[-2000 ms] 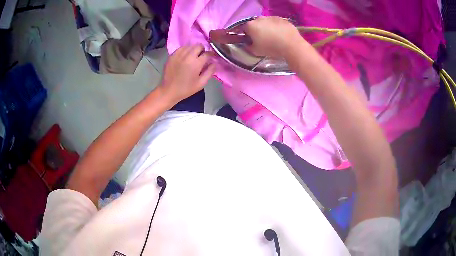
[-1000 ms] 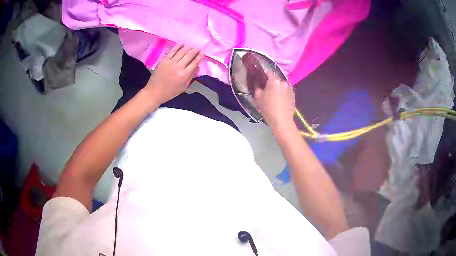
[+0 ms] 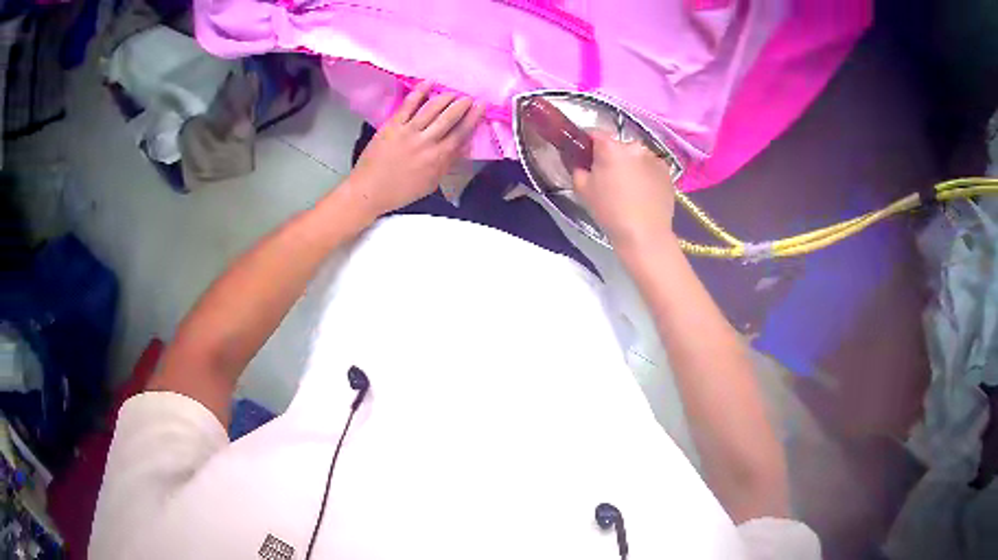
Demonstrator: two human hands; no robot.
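Note:
The pink garment piece (image 3: 438, 38) lies spread across the top of the view, with brighter pink strips on it. My right hand (image 3: 626, 188) is closed around the reddish-brown handle of the silver steam iron (image 3: 547, 164). The iron's pointed tip lies at the garment's near edge, and its rear part reaches past the fabric. My left hand (image 3: 421, 148) rests with spread fingers on the near edge of the garment, left of the iron's tip. Whether its fingertips pinch the fabric is hard to tell.
Yellow hose and cord (image 3: 810, 241) run right from the iron. A blue cloth (image 3: 815, 317) lies at right, pale fabric (image 3: 963, 328) at the far right. Crumpled cloths (image 3: 197, 109) lie on the pale floor (image 3: 274, 197) at left. Black earbuds hang on the white shirt.
From two seconds ago, the garment lies farther up and the iron has turned, its cord now lower right. Since one second ago, the iron's tip has come nearer my left hand.

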